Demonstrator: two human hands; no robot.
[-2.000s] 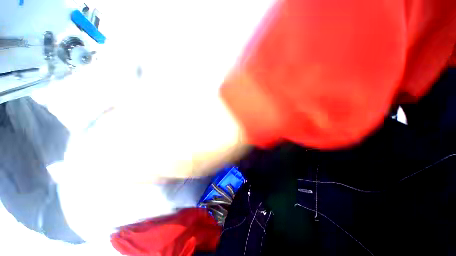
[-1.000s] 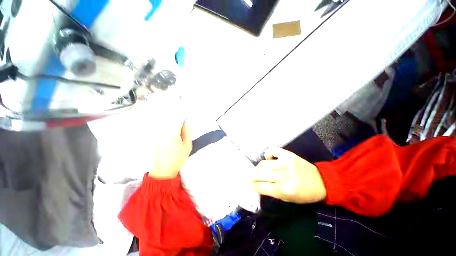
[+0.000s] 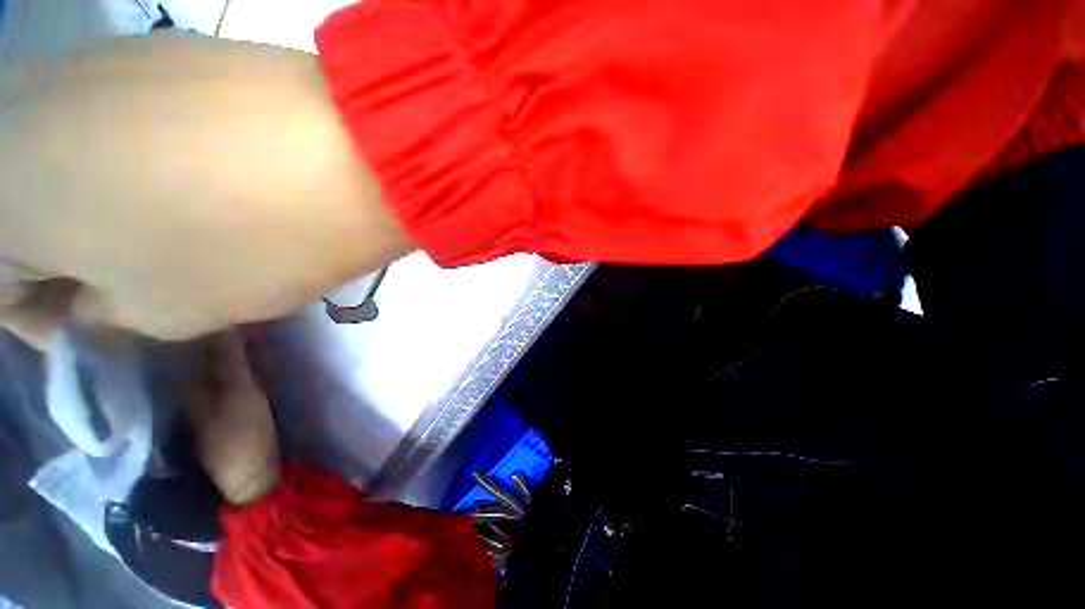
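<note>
My right hand is large and blurred across the upper left, its red sleeve reaching in from the right. Its fingers are bent near the left edge and seem to pinch a white cloth. My left hand is below it, blurred and partly hidden, with its red cuff near the bottom. Its fingers cannot be made out. A dark piece with a thin pale line lies below the left hand. Grey cloth is at the lower left.
The white table has a ruler strip along its edge. A rounded grey-brown piece shows by the right cuff. A blue bin with curled strips stands below the edge, beside the dark, white-stitched garment on my lap.
My right hand has moved from the table edge to the upper left, now covering much of the machine area. My left hand is lower and further left. The white cloth has left the table's front edge.
</note>
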